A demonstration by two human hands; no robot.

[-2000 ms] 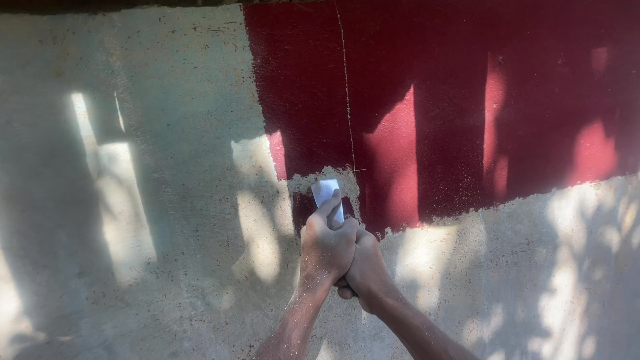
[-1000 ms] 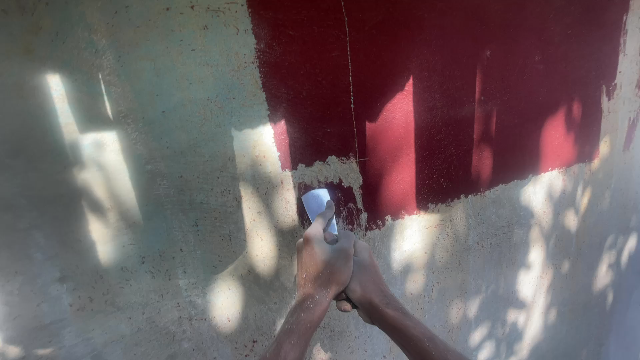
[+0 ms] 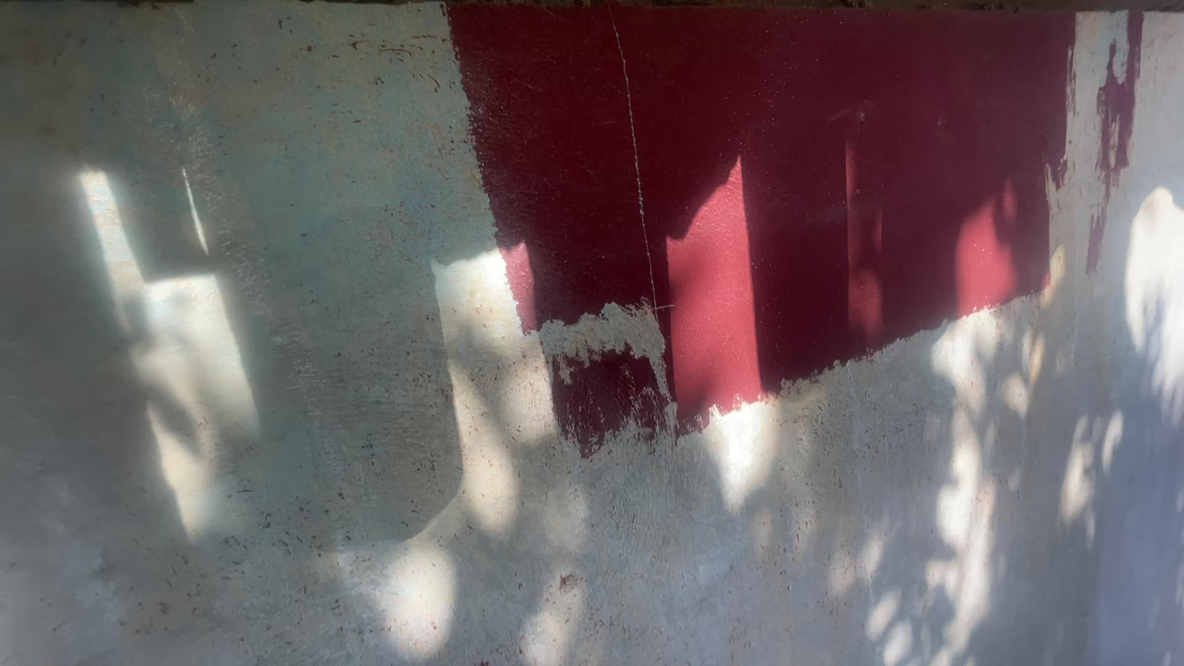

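Neither my left hand nor my right hand is in view, and the scraper is out of sight too. A wall fills the head view. Dark red paint [image 3: 786,213] covers its upper middle and right, with ragged lower edges. At the paint's lower left corner, a separate dark red patch [image 3: 606,393] is bordered above and on its right by a rough scraped strip [image 3: 606,328] of pale surface. A thin crack [image 3: 635,148] runs down through the red paint to this strip.
Bare grey-green wall [image 3: 324,370] with small red specks lies left of and below the paint. Thin red streaks [image 3: 1115,111] remain at the upper right. A dark edge runs along the wall's top. Sunlight patches and shadows fall across the surface.
Both hands and the scraper, at the small red patch before, have left the view. The small red patch now shows uncovered.
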